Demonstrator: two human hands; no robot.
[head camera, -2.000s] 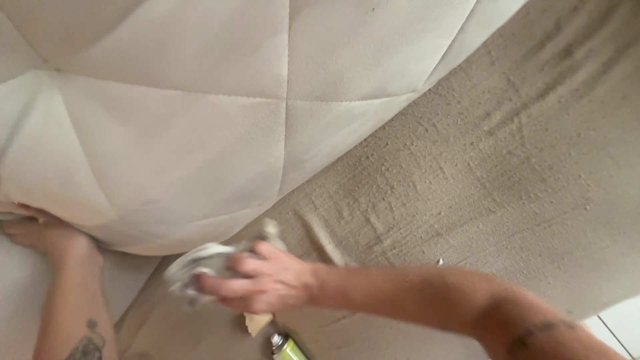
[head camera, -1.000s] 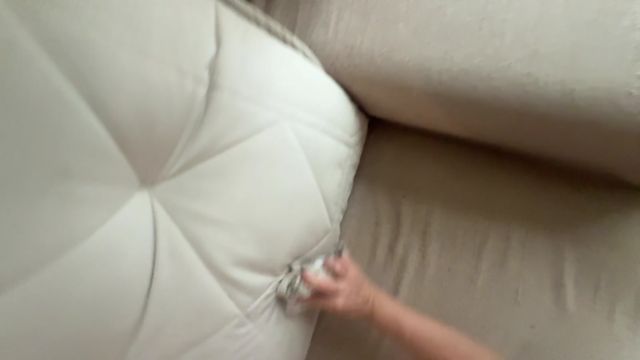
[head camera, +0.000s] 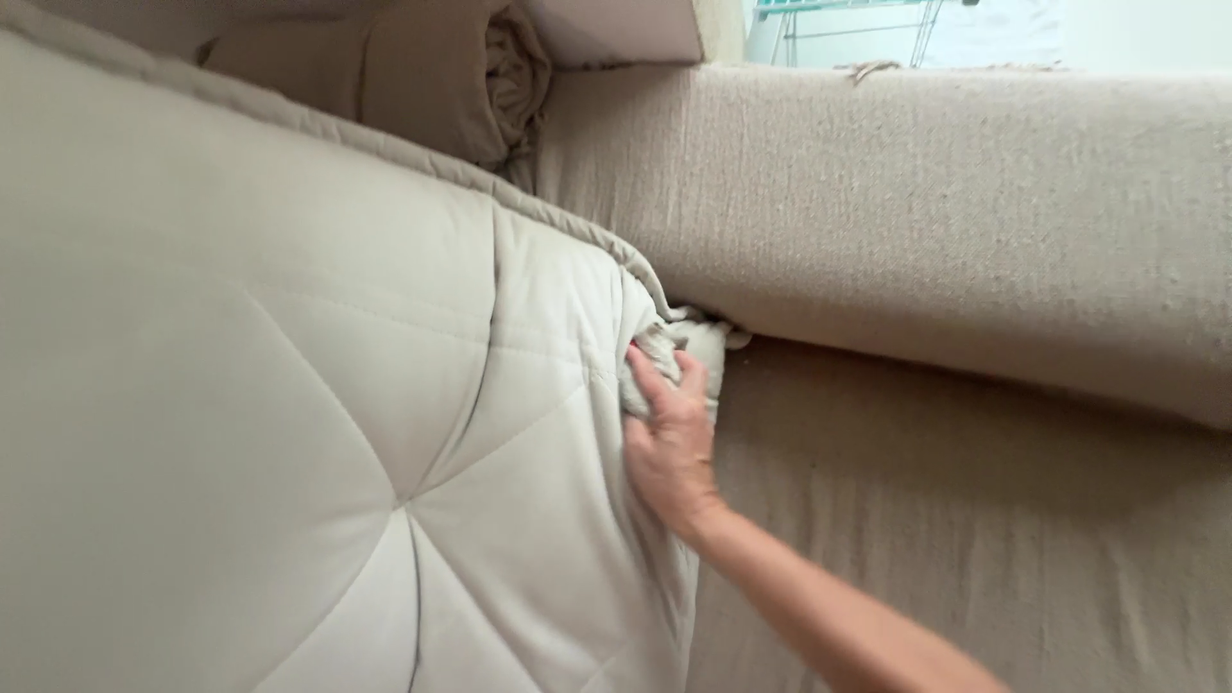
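Note:
My right hand (head camera: 674, 448) grips a crumpled light grey cloth (head camera: 657, 361) and presses it against the rounded corner of a pale quilted, tufted cushion (head camera: 318, 385), which fills the left of the view. A raised piped edge runs along the cushion's top down to that corner. Past my fingers, bunched pale fabric (head camera: 710, 348) lies where the cushion meets the beige sofa backrest. My left hand is out of view.
A beige woven sofa backrest (head camera: 914, 212) stretches across the upper right, above a wrinkled fabric-covered seat (head camera: 914, 539). Behind the cushion lies a rolled brown-beige fabric (head camera: 433, 77). A wire rack (head camera: 837, 19) stands beyond the backrest.
My right hand, with the cloth, has moved up the cushion's side to its corner by the backrest. My left hand, seen at the lower left two seconds ago, has left the view. The view has shifted greatly.

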